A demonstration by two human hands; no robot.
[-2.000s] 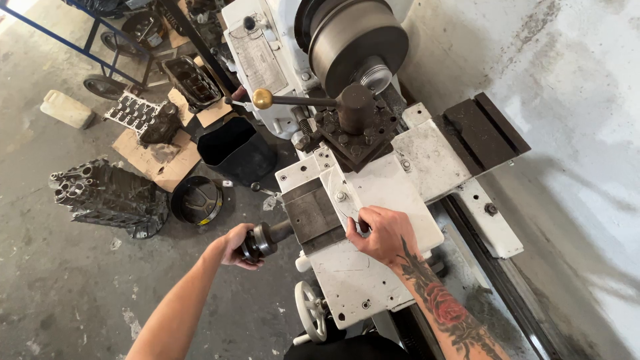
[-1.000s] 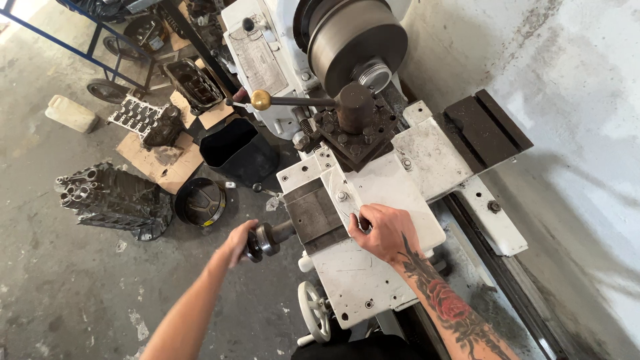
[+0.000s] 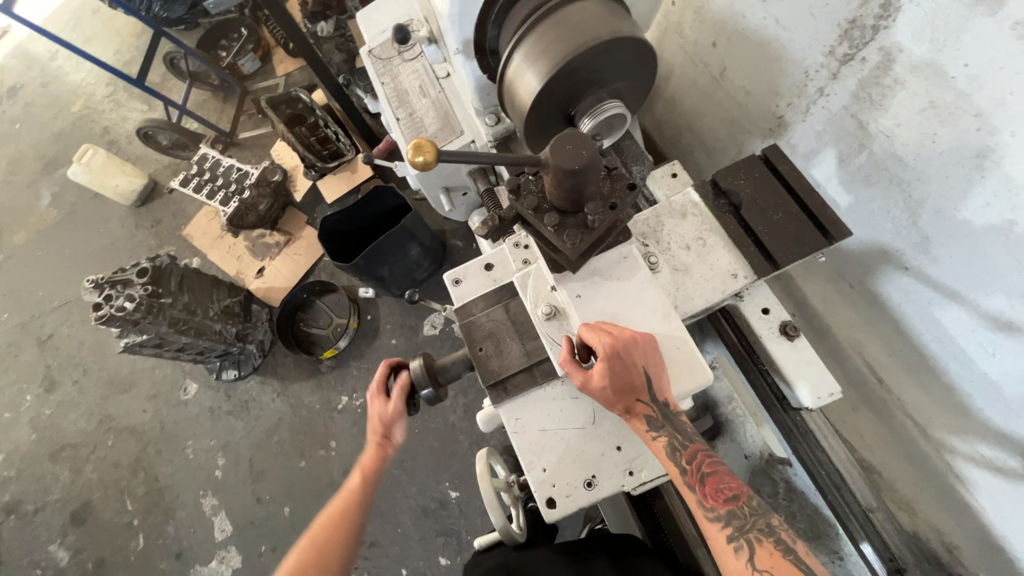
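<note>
My left hand (image 3: 390, 404) is curled around the dark handle of the cross-slide feed screw, beside its round metal collar (image 3: 429, 379). My right hand (image 3: 612, 364) has its thumb and fingers closed on a small dark crank handle (image 3: 586, 352) at the compound slide of a white metal lathe. Left of that hand lies the dark cross-slide way (image 3: 502, 340). Above both hands sits the square tool post (image 3: 572, 196), with a lever ending in a brass ball (image 3: 422, 154). The chuck-side drum (image 3: 576, 68) of the headstock stands at the top.
A white handwheel (image 3: 502, 496) is below the carriage. On the floor at left are an engine block (image 3: 184, 316), a black bin (image 3: 384, 240), a round black pan (image 3: 318, 320), a plastic jug (image 3: 110, 174) and a blue hand truck (image 3: 146, 56). A wall (image 3: 920, 104) stands at right.
My left hand has shifted around the feed-screw handle, while my right hand has stayed at the small crank handle. The tool post looks unchanged.
</note>
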